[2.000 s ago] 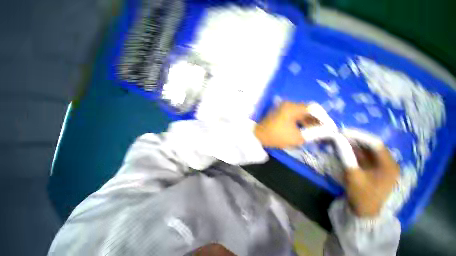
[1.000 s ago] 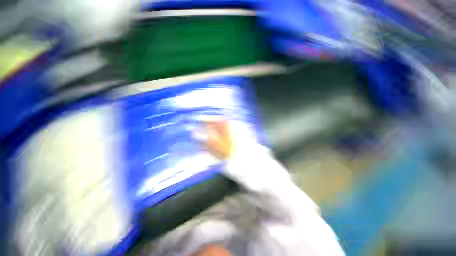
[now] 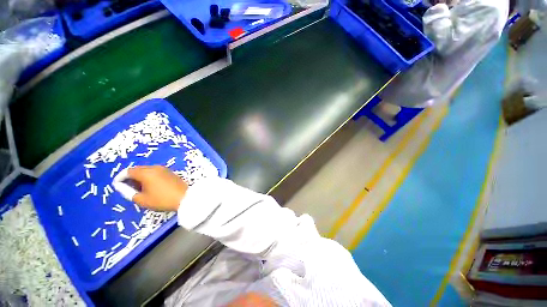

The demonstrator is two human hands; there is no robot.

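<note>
My right hand (image 3: 157, 188) is over a shallow blue tray (image 3: 54, 180), palm down with fingers curled, in a white sleeve. White covers are on its fingertips. Whether it holds a small part is hidden. Short white sleeves (image 3: 129, 139) lie in the tray, dense along the far, right and near sides and scattered in the middle. My left hand is not in view.
A heap of off-white pieces (image 3: 27, 252) lies at the left edge. The dark green bench (image 3: 270, 114) extends right. Beyond are a blue tray with black parts (image 3: 210, 37) and a blue bin (image 3: 384, 36). A gowned person (image 3: 456, 54) is at upper right.
The view has swung to the right and sharpened. My left hand, seen two seconds ago with the right over the tray, is out of view. My right hand remains over the tray.
</note>
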